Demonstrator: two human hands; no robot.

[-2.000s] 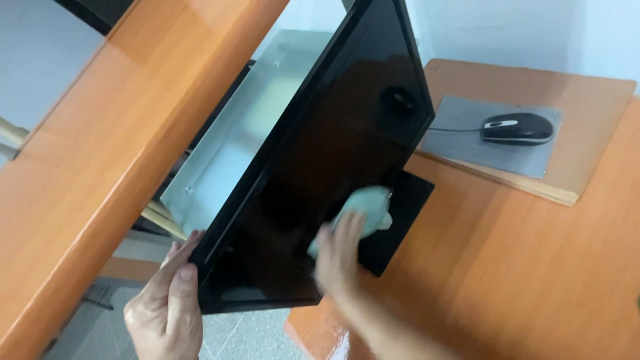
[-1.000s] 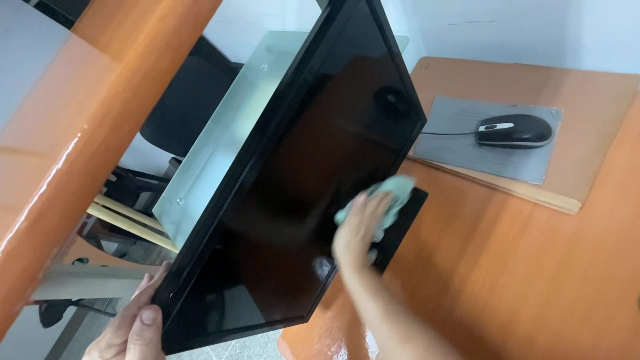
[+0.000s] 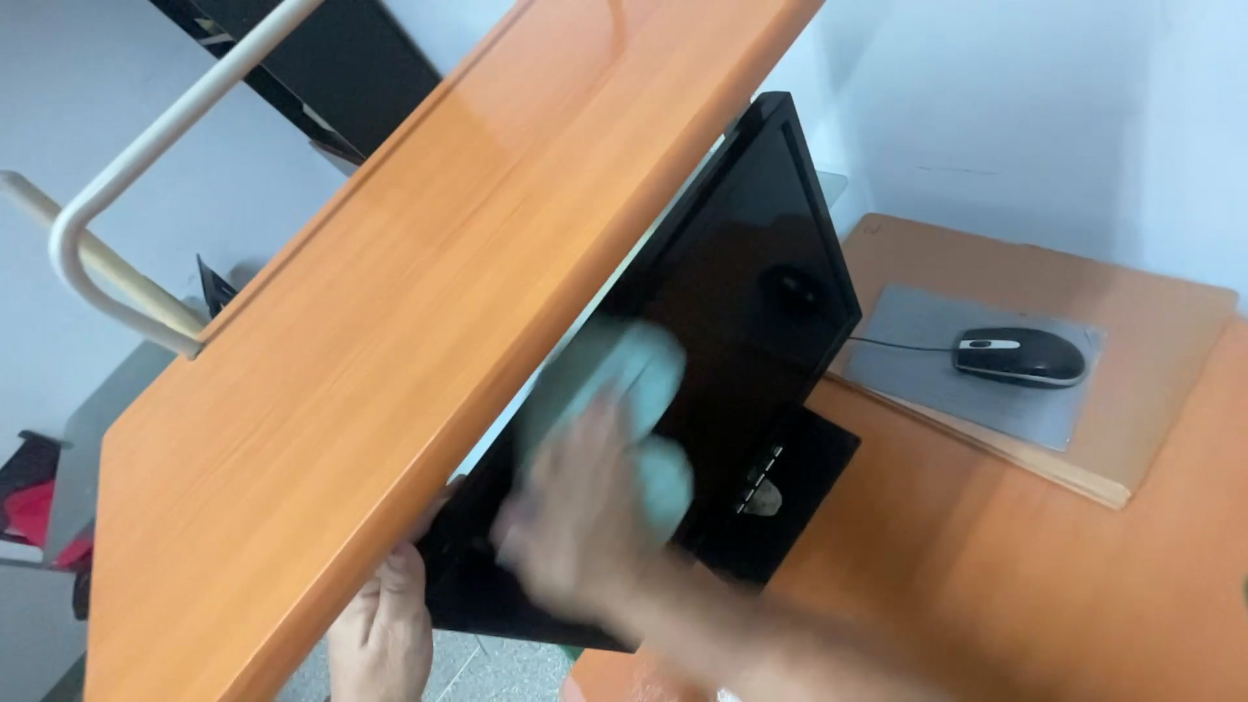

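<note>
A black flat-screen monitor (image 3: 746, 283) leans at a slant, its screen facing the desk. My left hand (image 3: 385, 609) grips the monitor's lower left edge, its fingers partly hidden behind the wooden shelf edge. My right hand (image 3: 575, 497), blurred, holds a pale green cloth (image 3: 624, 380) against or just over the left part of the screen; whether it touches is unclear. The black monitor base (image 3: 809, 468) rests on the desk to the right of that hand.
An orange wooden shelf (image 3: 419, 322) crosses in front of the monitor's left side. On the wooden desk (image 3: 975, 585), a brown board (image 3: 1160, 322) bears a grey mouse pad (image 3: 1053, 429) and a black corded mouse (image 3: 1024, 357). A bent pale metal tube (image 3: 146, 156) stands at upper left.
My right hand has moved with the cloth from the screen's right lower side to its left part. The view has shifted, and the shelf now covers more of the monitor's left edge.
</note>
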